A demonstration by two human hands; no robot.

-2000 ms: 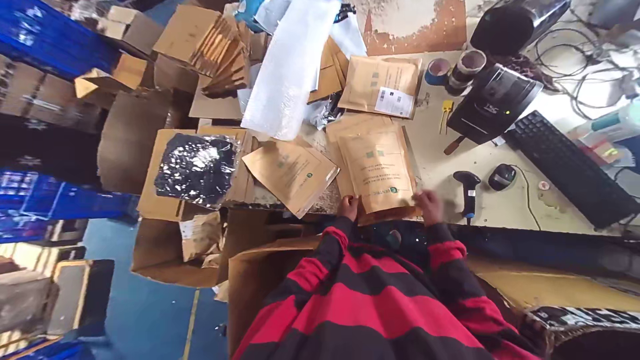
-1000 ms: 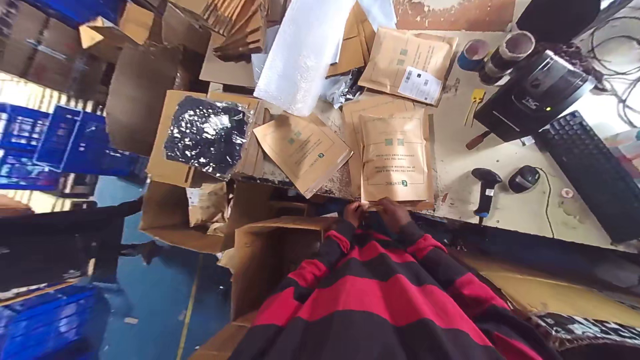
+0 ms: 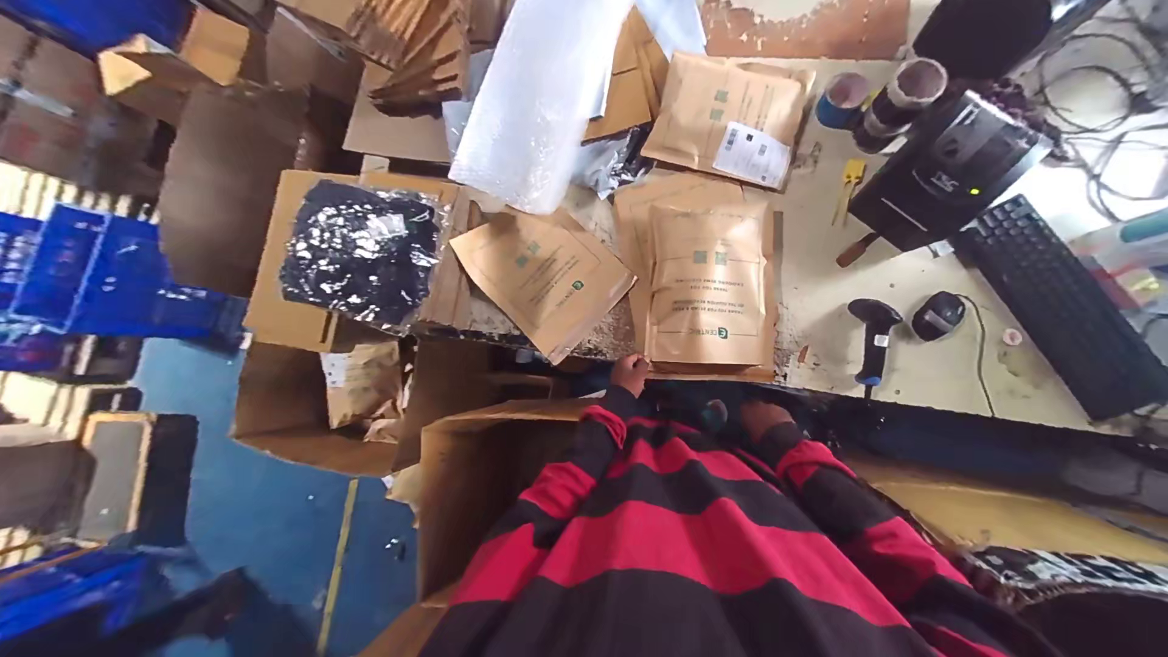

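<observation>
A filled brown paper mailer (image 3: pixel 707 283) with printing lies at the table's front edge, on top of other mailers. My left hand (image 3: pixel 630 374) pinches or touches its lower left corner; whether it grips is not plain. My right hand (image 3: pixel 765 420) is just below the table edge, off the mailer, its fingers partly hidden in shadow. To the left a flat brown paper mailer (image 3: pixel 545 278) lies tilted. Behind is another filled mailer (image 3: pixel 721 114) bearing a white label.
At right are a label printer (image 3: pixel 949 173), tape rolls (image 3: pixel 912 87), a barcode scanner (image 3: pixel 873 338), a mouse (image 3: pixel 938 316) and a keyboard (image 3: pixel 1063 306). Bubble wrap (image 3: pixel 538 100) and a black plastic-wrapped pack (image 3: pixel 360 251) lie left. An open cardboard box (image 3: pixel 493 456) stands below the table's edge.
My right hand has moved away from the mailer's lower edge, to the right and down. A second ago both hands were close together there. My left hand is now at the lower left corner.
</observation>
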